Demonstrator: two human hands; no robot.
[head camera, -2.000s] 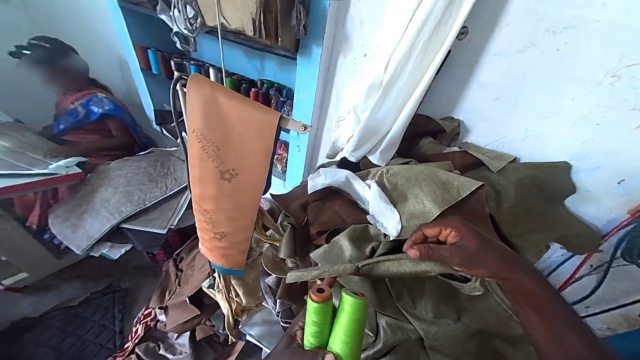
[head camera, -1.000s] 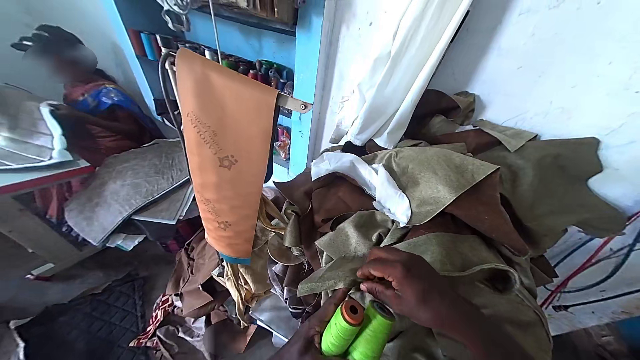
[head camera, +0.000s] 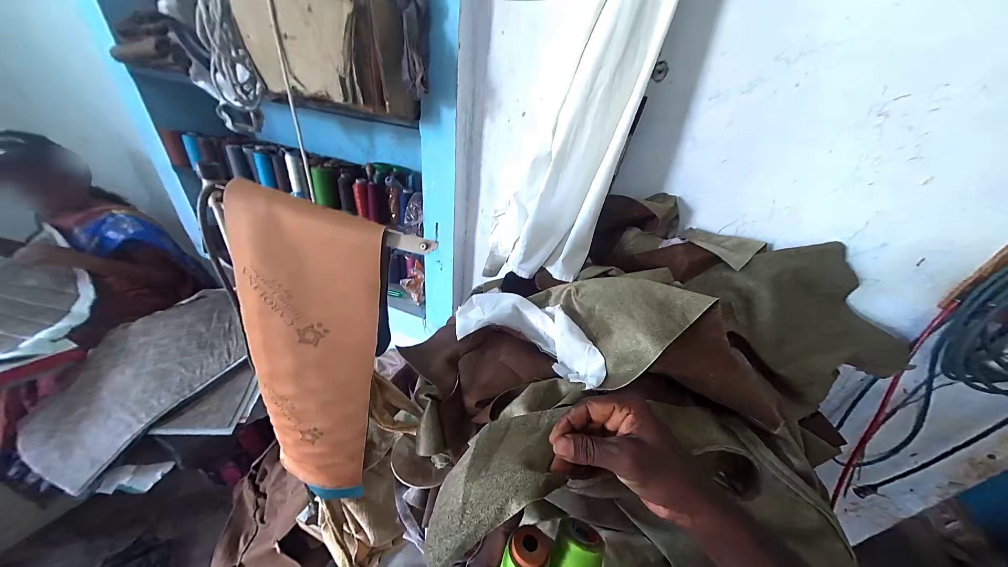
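My right hand (head camera: 610, 445) is over the pile of olive-green leather pieces (head camera: 504, 465), thumb and forefinger pinched together. Whether a thin thread is between them cannot be made out. At the bottom edge, below that hand, two lime-green thread cones show their tops side by side, one with an orange-brown core (head camera: 529, 543), the other (head camera: 579, 542) with a dark hole. My left hand cannot be seen. A crumpled white cloth strip (head camera: 535, 327) lies on the leather behind my right hand.
An orange leather piece (head camera: 311, 331) with stamped writing hangs over a metal bar at left. Behind it, blue shelves (head camera: 439, 157) hold many thread spools. A person (head camera: 118, 244) sits at far left beside grey quilted panels (head camera: 142, 378). Coiled cables (head camera: 980, 339) hang at right.
My right hand, close above the cones a second ago, is now farther from them. My left hand, earlier around the cones, has dropped out of view, and the cones sit lower in the picture.
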